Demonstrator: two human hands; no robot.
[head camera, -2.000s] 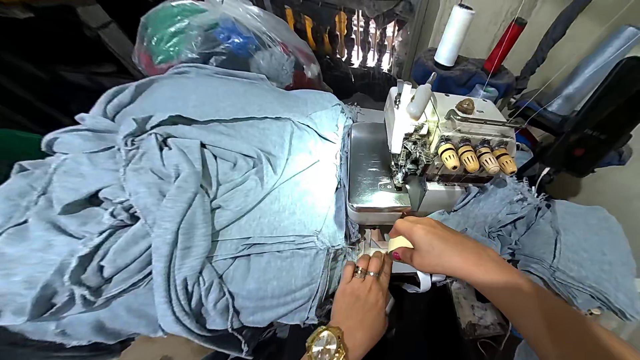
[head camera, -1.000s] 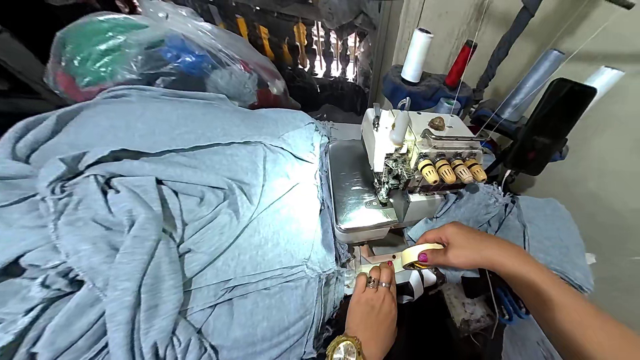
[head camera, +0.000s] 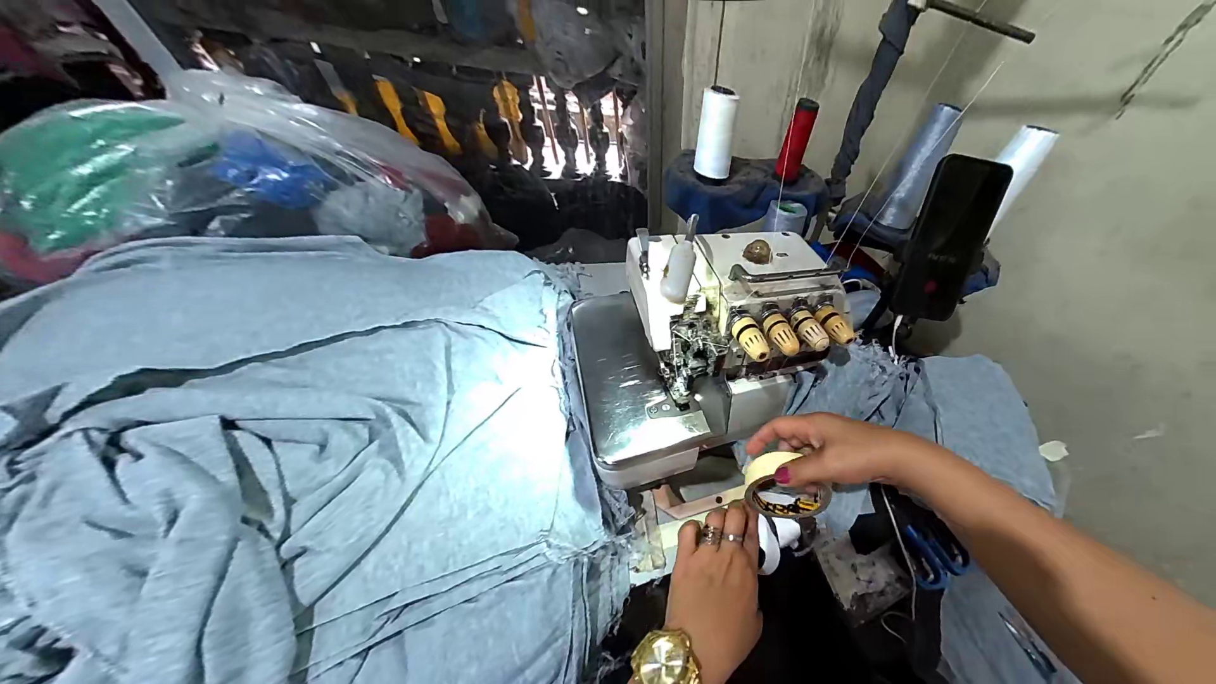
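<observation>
My right hand (head camera: 825, 450) holds a roll of pale yellow masking tape (head camera: 787, 483) by its rim, just in front of an overlock sewing machine (head camera: 760, 294). Beside it, my left hand (head camera: 717, 570), with rings and a gold watch at the wrist, presses its fingertips on the table edge (head camera: 670, 546), near a strip of tape and the roll. Whether those fingers grip anything cannot be told. Light blue knit fabric (head camera: 380, 456) lies heaped to the left of the machine's metal bed (head camera: 632, 380).
A clear plastic bag (head camera: 237, 180) of coloured cloth lies behind the fabric. Thread cones, one white (head camera: 716, 133) and one red (head camera: 797, 140), stand behind the machine. A phone (head camera: 953, 237) is mounted at right. More blue fabric (head camera: 988, 418) and blue-handled scissors (head camera: 926, 556) are below it.
The tape roll in my right hand has been turned and now shows its open core. The hand has moved away from where it was close against my left fingers. The view has shifted.
</observation>
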